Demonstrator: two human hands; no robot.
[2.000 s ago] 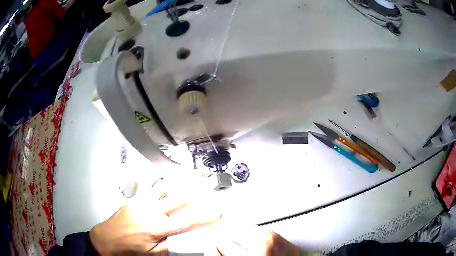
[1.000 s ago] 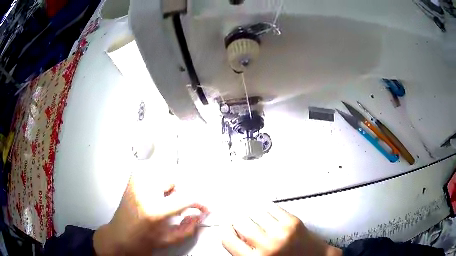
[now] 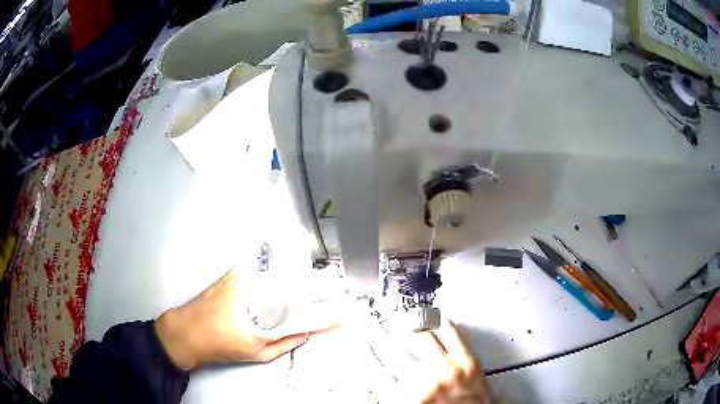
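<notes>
A white fabric piece (image 3: 339,367), washed out by the lamp, lies in front of the needle area. My left hand (image 3: 217,319) is left of the presser foot (image 3: 426,314), fingers stretched right, with its fingertips on the fabric's left part. The glare hides part of these fingers. My right hand (image 3: 454,367) is just in front of the presser foot, fingers bent on the fabric's right edge. The off-white sewing machine head (image 3: 521,118) stands over the work, with a thread running down from the ribbed tension dial (image 3: 448,207).
Blue-handled snips (image 3: 584,298), an orange-brown tool (image 3: 604,288), a dark rectangle (image 3: 504,257) and a small blue tool (image 3: 613,224) lie right of the needle. White material (image 3: 229,118) is behind the head. A red-printed board (image 3: 63,237) is at left, a red flat object (image 3: 705,339) at right.
The view has shifted, showing more of the machine's top. My hands have moved from the table front up beside the presser foot, and the fabric is now close to it.
</notes>
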